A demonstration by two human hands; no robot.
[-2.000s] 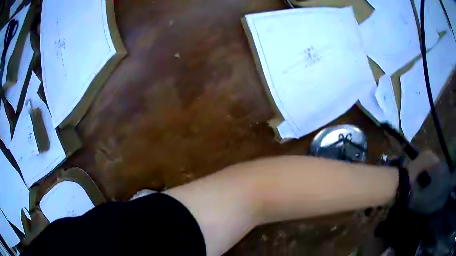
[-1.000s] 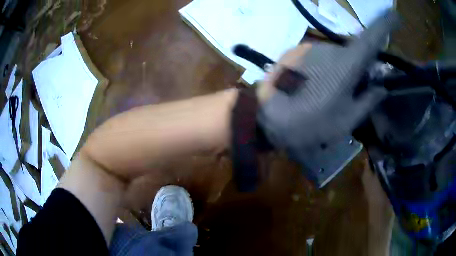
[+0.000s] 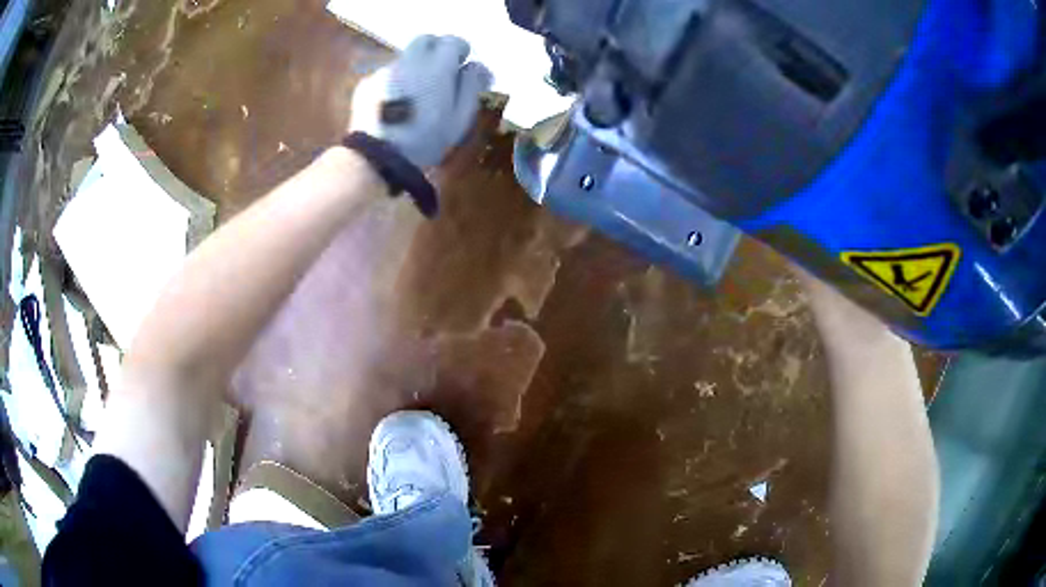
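The blue and grey cutting machine (image 3: 791,126) fills the upper right, with a yellow warning sticker on its body. Its silver base plate (image 3: 642,206) lies on the brown table beside the white-topped fabric piece (image 3: 488,34) at the top. My left hand (image 3: 424,98), in a grey mesh glove with a dark wrist strap, is at that piece's near edge, left of the machine. Its fingers are bent, and whether they grip the edge is unclear. My right forearm rises at the right and goes behind the motor body; my right hand is hidden by the machine.
A white-topped cut piece (image 3: 132,229) lies at the left, with narrower pieces and scraps below it. Another curved piece (image 3: 275,505) lies near my leg. My white shoe (image 3: 419,464) is on the worn brown table (image 3: 596,459). A small white scrap (image 3: 758,491) lies at lower right.
The machine has come in from the right and now looms large beside the upper piece. My gloved left hand has moved left, away from the machine, to the piece's edge. My right forearm has appeared.
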